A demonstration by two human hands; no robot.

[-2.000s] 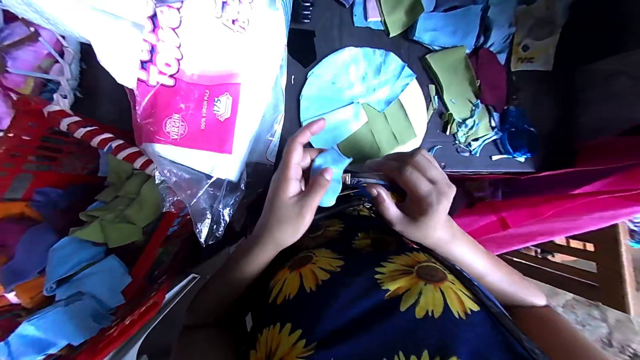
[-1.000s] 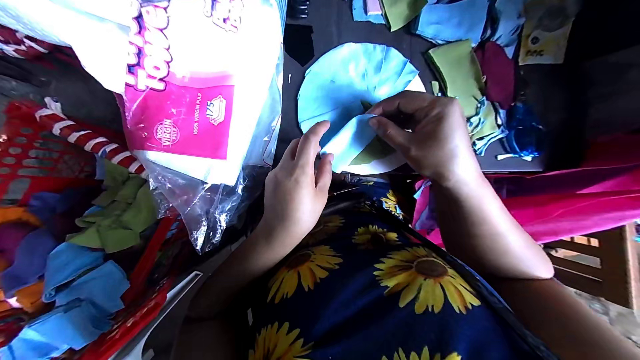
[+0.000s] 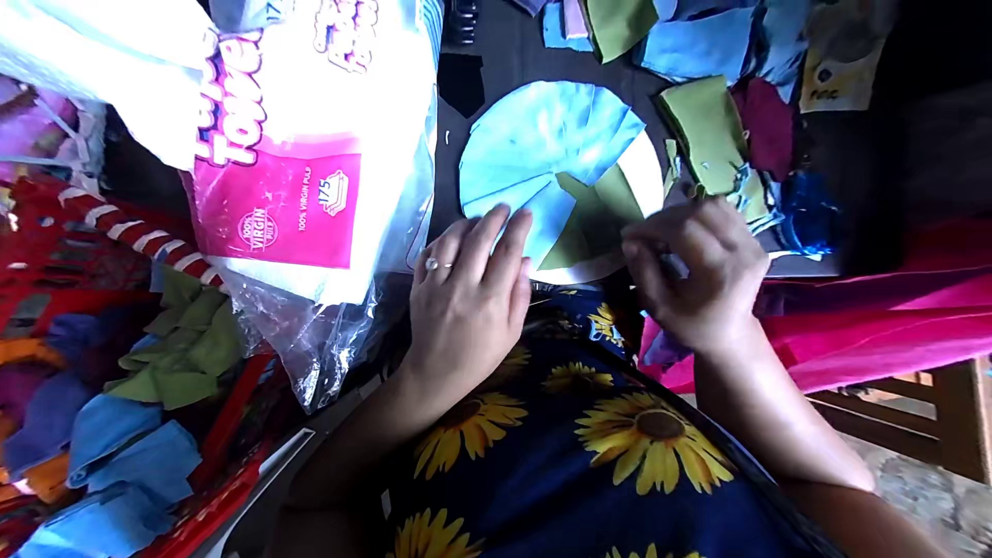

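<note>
A round white base (image 3: 652, 167) lies on the dark table, with overlapping light blue fabric pieces (image 3: 535, 132) fanned over most of it and green fabric pieces (image 3: 612, 203) on its right and lower part. My left hand (image 3: 469, 291) rests palm down at the lower left of the circle, its fingertips on a light blue piece (image 3: 554, 221). My right hand (image 3: 697, 267) is raised at the lower right edge of the circle, fingers curled, with a small greyish thing partly visible between them. What that thing is cannot be told.
A plastic tissue package (image 3: 287, 201) lies left of the circle. A red basket (image 3: 225, 496) at the left holds green, blue, purple and orange fabric. Stacked green cloth pieces (image 3: 705, 132), blue pieces (image 3: 697, 46) and scraps lie upper right. Pink fabric (image 3: 868, 325) hangs at the right.
Two seconds ago both hands held a light blue piece near the body; one second ago it was over the circle. It now lies on it, and my right hand has moved right, off it.
</note>
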